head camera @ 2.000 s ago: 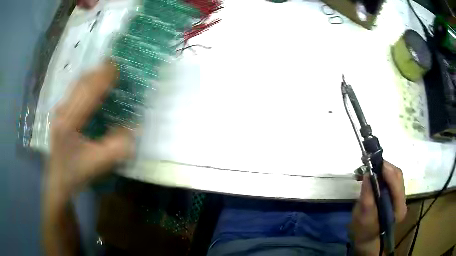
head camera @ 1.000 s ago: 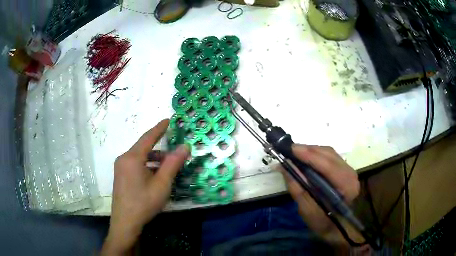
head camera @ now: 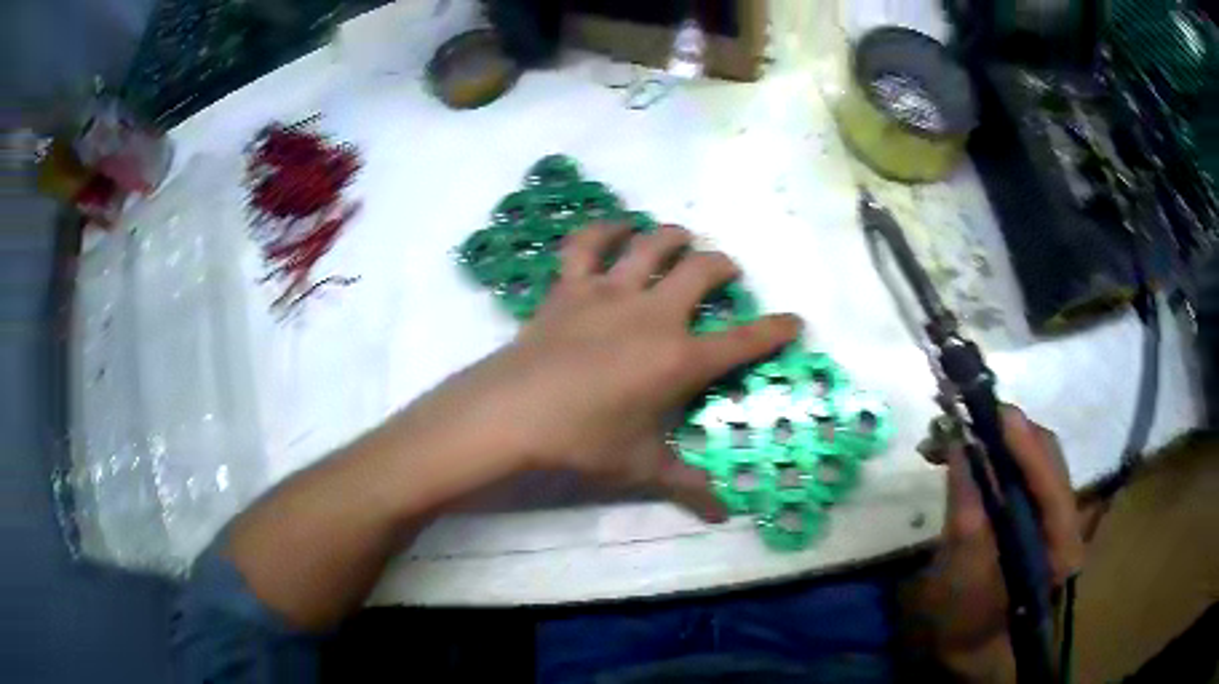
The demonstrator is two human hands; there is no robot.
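The green circuit board panel lies diagonally on the white sheet, from upper left to lower right, with its ring boards joined. My left hand lies across the panel's middle with fingers spread, gripping it and hiding that part. My right hand holds the soldering iron at the right, with its tip pointing up and left, away from the panel. A tangle of red wire leads lies at the upper left.
A squat yellowish round container stands at the upper right beside a black box. A shallow dark round tin is at the top. Clear ribbed plastic lies at the left. The bench's front edge runs below the panel.
The panel has turned from upright to diagonal, its lower end now further right. My left hand has moved from its left edge onto its middle. The iron has moved right, away from the panel.
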